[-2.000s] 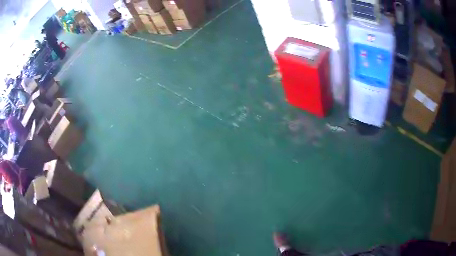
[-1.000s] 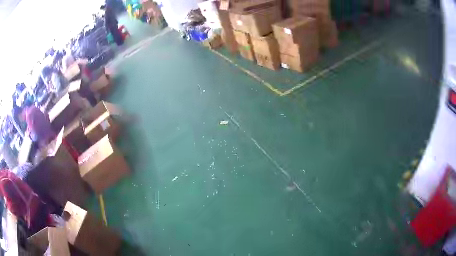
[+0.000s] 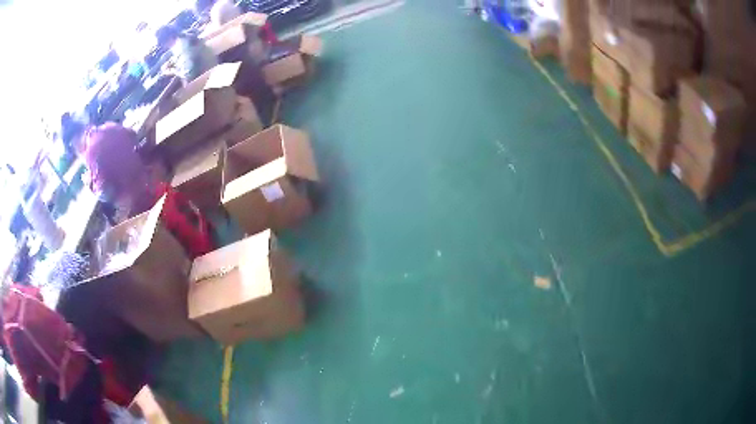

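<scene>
Neither of my hands is in the picture. Nearest in front of me is the green floor [image 3: 439,331]. An open brown carton [image 3: 232,290] stands on it at the lower left, with a flap folded outward and dark printing on it. Another open carton [image 3: 269,178] with a small white label stands just behind it. A larger open carton [image 3: 157,290] with clear crinkled material at its top stands to the left.
People sit along the left, one in red [image 3: 50,339], another with a purple-pink head covering [image 3: 116,161]. More open cartons [image 3: 195,116] stand behind. Stacked cartons [image 3: 705,137] stand at the right behind a yellow floor line [image 3: 617,170]. A small pale scrap [image 3: 542,282] lies on the floor.
The view has swung left and moved forward. The red bin and water dispenser have left the picture. The open cartons and seated people on the left now appear larger and nearer.
</scene>
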